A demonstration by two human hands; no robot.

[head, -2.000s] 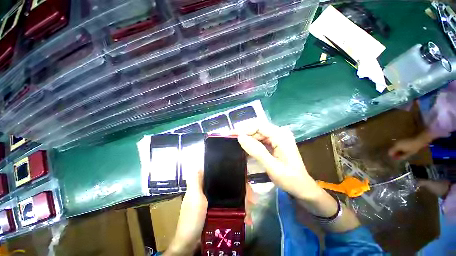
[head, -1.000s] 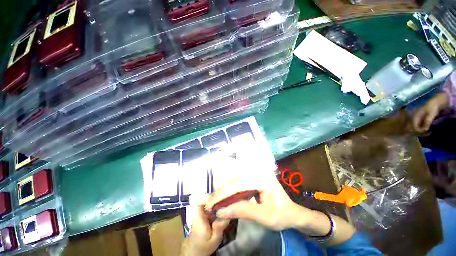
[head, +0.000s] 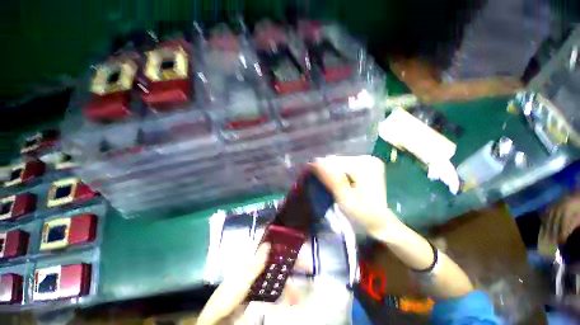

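Note:
The view is blurred. A dark red flip phone (head: 278, 261) is open and tilted in front of me, black screen half up and keypad half down. My left hand (head: 245, 276) holds the keypad half from the left and below. My right hand (head: 356, 190) grips the top end of the screen half. Behind the phone lies a white lens sheet (head: 219, 244) with black-framed lenses, partly hidden by the phone and my hands.
A tall stack of clear blister trays (head: 210, 165) holds red phones. Closed phones (head: 63, 279) sit in a left tray. White paper (head: 416, 136), a crumpled wipe (head: 445, 174) and a bottle (head: 483, 166) lie right. An orange air gun (head: 413, 306) is low right, near another person's arm (head: 559, 222).
The phone, folded between my hands one second ago, is now open and raised. My right hand has moved up to its top end. The view has shifted, showing more of the stack's top.

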